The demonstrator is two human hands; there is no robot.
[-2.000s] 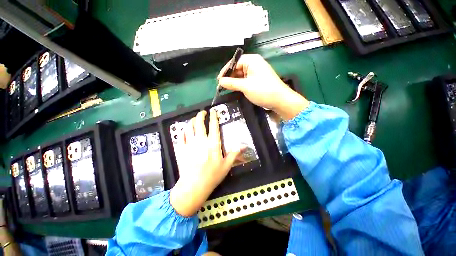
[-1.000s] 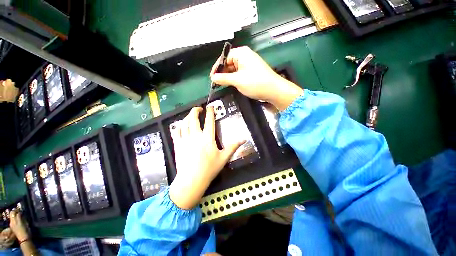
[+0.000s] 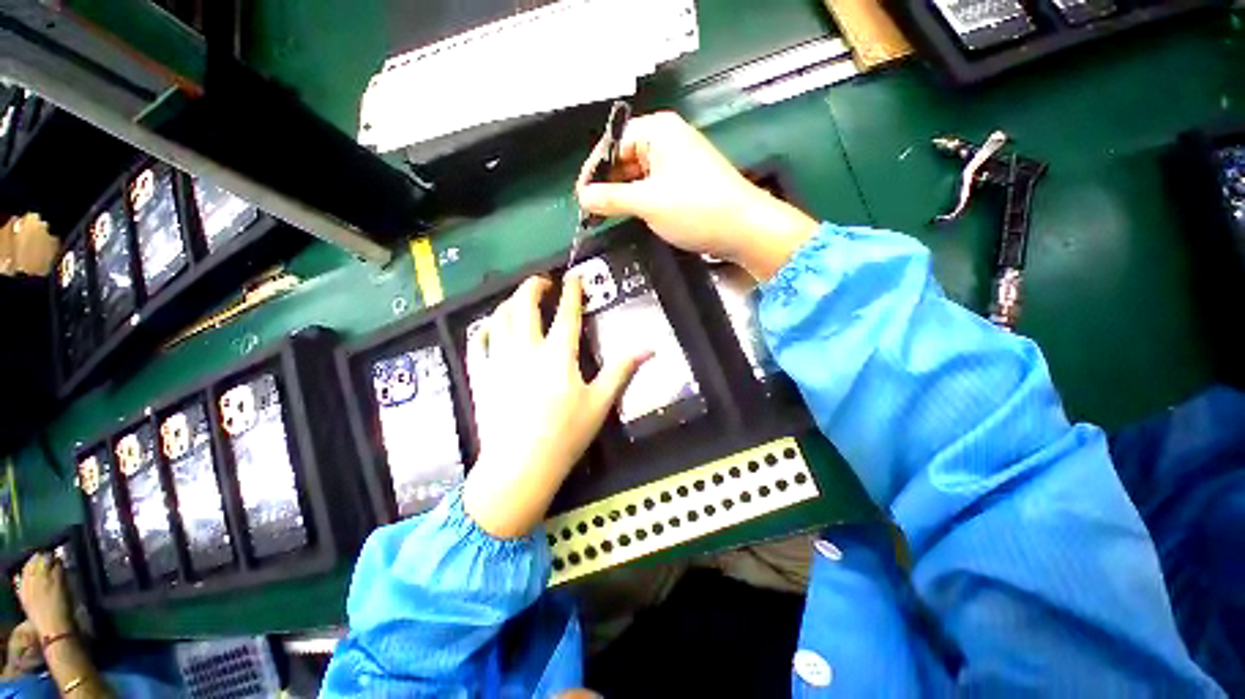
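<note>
Phone units lie in the slots of a black foam tray (image 3: pixel 352 417). My right hand (image 3: pixel 655 184) holds thin dark tweezers (image 3: pixel 601 167) with the tip down at the camera cluster (image 3: pixel 595 283) of one phone unit (image 3: pixel 653 358). My left hand (image 3: pixel 535 396) rests over the phone left of it, fingertips beside the tweezer tip, covering most of that phone. I cannot see anything held in it. A phone with a bluish camera area (image 3: pixel 417 426) lies in the left slot. A strip with two rows of dark dots (image 3: pixel 683 509) lies at the near edge.
An air gun (image 3: pixel 1008 225) lies at the right. White sheets (image 3: pixel 533 68) sit on a black block behind. A metal upright (image 3: pixel 205 178) stands at the left. Foam trays with phones lie left (image 3: pixel 328 505) and far right (image 3: pixel 983 62). Another person's hand (image 3: pixel 48 601) is at the lower left.
My right hand and the tweezers have shifted slightly left in the picture over the two seconds. My left hand stays over the same phone. The view has moved slightly.
</note>
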